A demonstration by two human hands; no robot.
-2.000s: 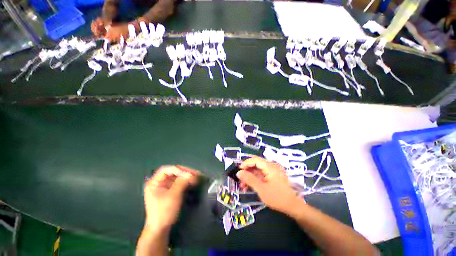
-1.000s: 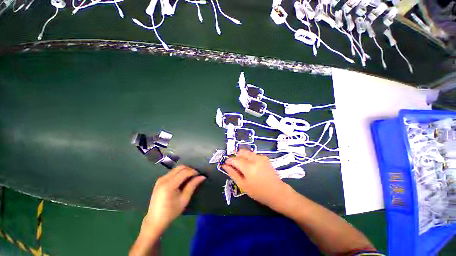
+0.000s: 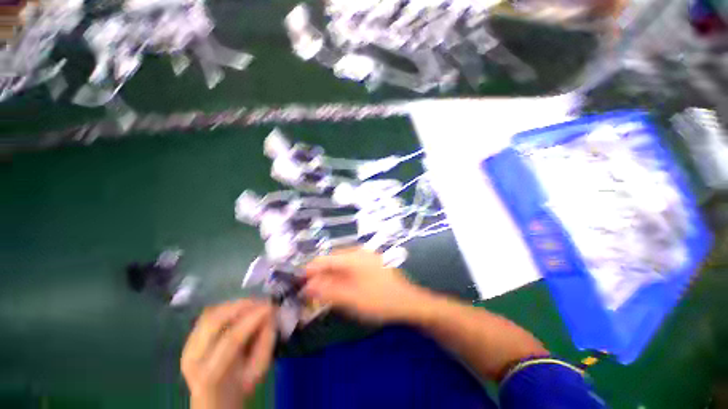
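Note:
The frame is blurred. Several open white adapter housings (image 3: 275, 209) with upright covers lie in a column, their white cables (image 3: 379, 209) running right. My right hand (image 3: 351, 281) is at the near housings, fingertips on a dark patch over one of them; whether it grips anything is hidden. My left hand (image 3: 231, 343) is just left of the nearest housing, fingers bent together; I cannot tell if it holds something. A small loose pile of black insulating sheets (image 3: 152, 275) lies to the left of the housings.
A blue plastic tray (image 3: 519, 208) full of white corded units stands at the right, beside a white sheet (image 3: 471, 232). Rows of waiting adapters (image 3: 415, 36) lie on the far belt beyond the worn divider strip (image 3: 239, 118).
The view has swung right, so the housings and tray sit further left in it. My left hand is now closer to the near housings. My right hand remains at them.

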